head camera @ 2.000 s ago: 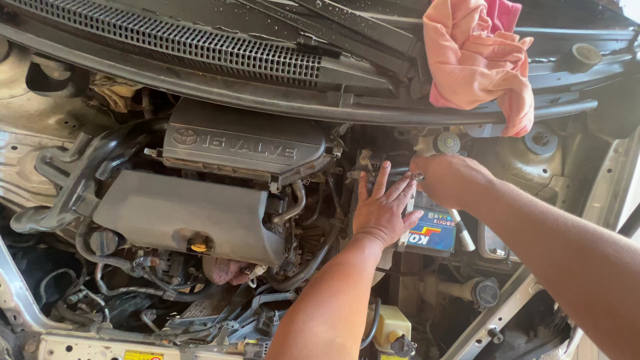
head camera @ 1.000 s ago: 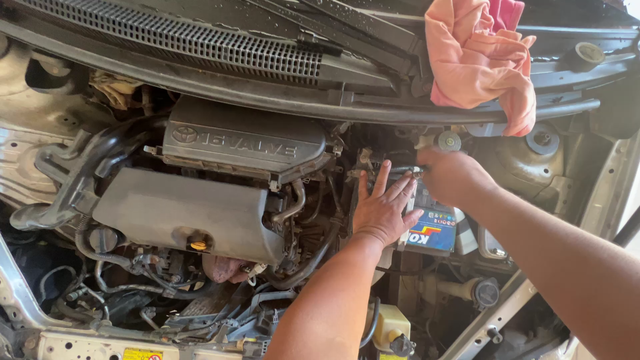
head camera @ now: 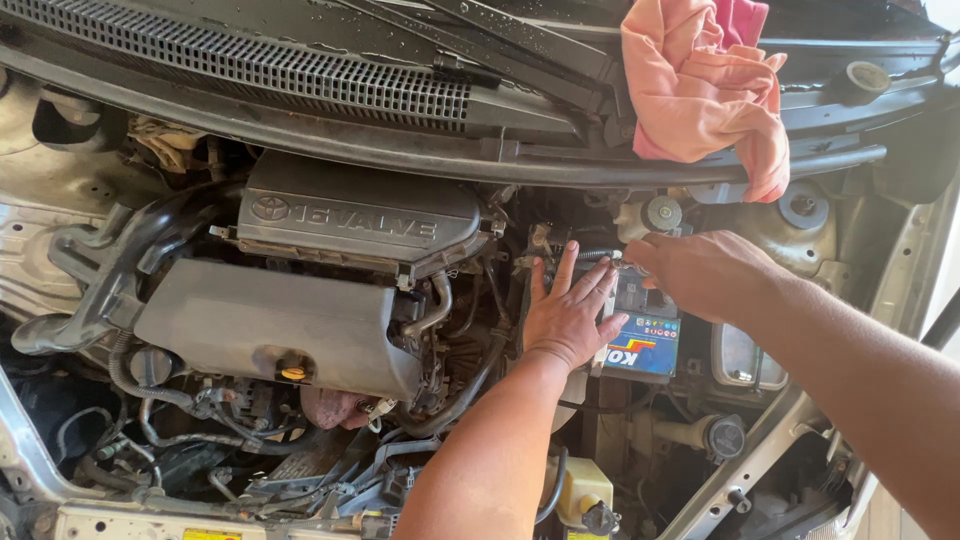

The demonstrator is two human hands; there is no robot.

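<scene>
A car battery with a blue label sits in the engine bay. My left hand lies with spread fingers over the battery's left side, its fingertips by a corrugated cable sleeve. At the battery's rear edge, my right hand is closed around a small metal tool, probably a socket or ratchet; most of it is hidden in the fingers. The tool's tip is beside my left fingertips, near the battery's metal hold-down bar.
Left of the battery are the black engine cover and the air filter housing. A pink cloth hangs over the cowl edge. Behind my right hand is a reservoir cap; a washer filler cap and a yellowish reservoir lie nearer.
My right hand has turned and shifted slightly at the battery's rear edge. My left hand stays about where it was.
</scene>
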